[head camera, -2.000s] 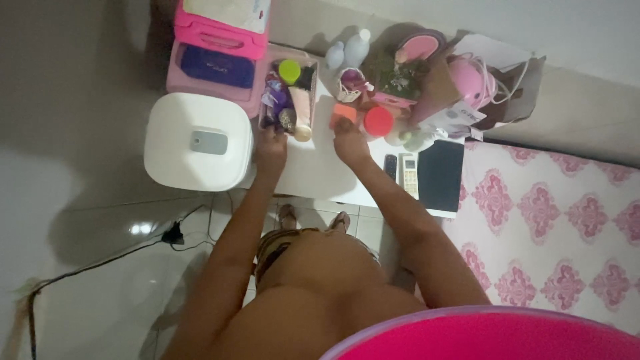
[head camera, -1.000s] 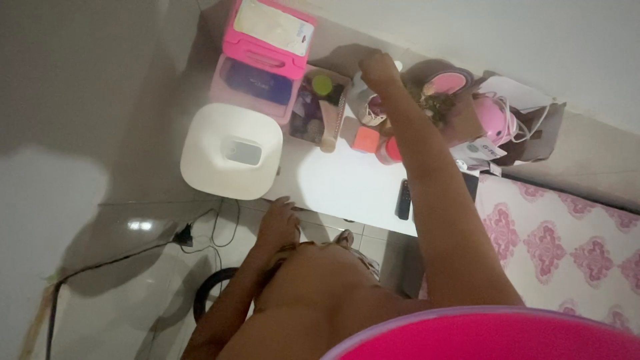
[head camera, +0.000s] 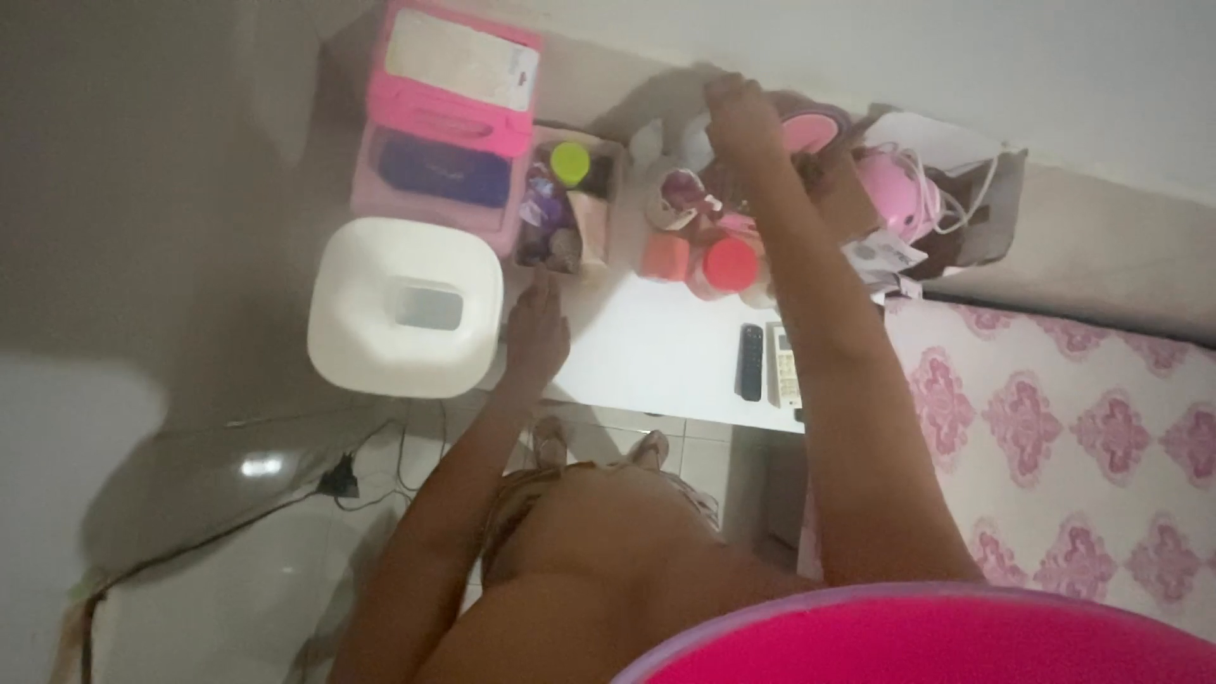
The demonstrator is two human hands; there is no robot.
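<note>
My left hand (head camera: 539, 332) is at the near edge of a clear organizer bin (head camera: 615, 204), which holds a jar with a lime-green lid (head camera: 570, 164) and other small items. Its fingers touch or nearly touch the bin, and no held object shows. My right hand (head camera: 743, 112) reaches to the back of the white table (head camera: 655, 351), by the pale bottles (head camera: 696, 142) near the wall. Its fingers are bent, and whether they hold anything is hidden. Nearer than this hand are an orange box (head camera: 666, 257) and a jar with a red lid (head camera: 730, 264).
A white lidded bin (head camera: 406, 351) and a pink case (head camera: 456, 123) stand at left. A black remote (head camera: 751, 363) and a calculator (head camera: 787, 366) lie at right, with a box holding a pink corded appliance (head camera: 898, 195) behind. A patterned mattress (head camera: 1045, 418) adjoins; cables cross the floor.
From near the orange box two seconds ago, my right hand has moved to the back by the wall. My left hand left the organizer bin, then came back to its near edge.
</note>
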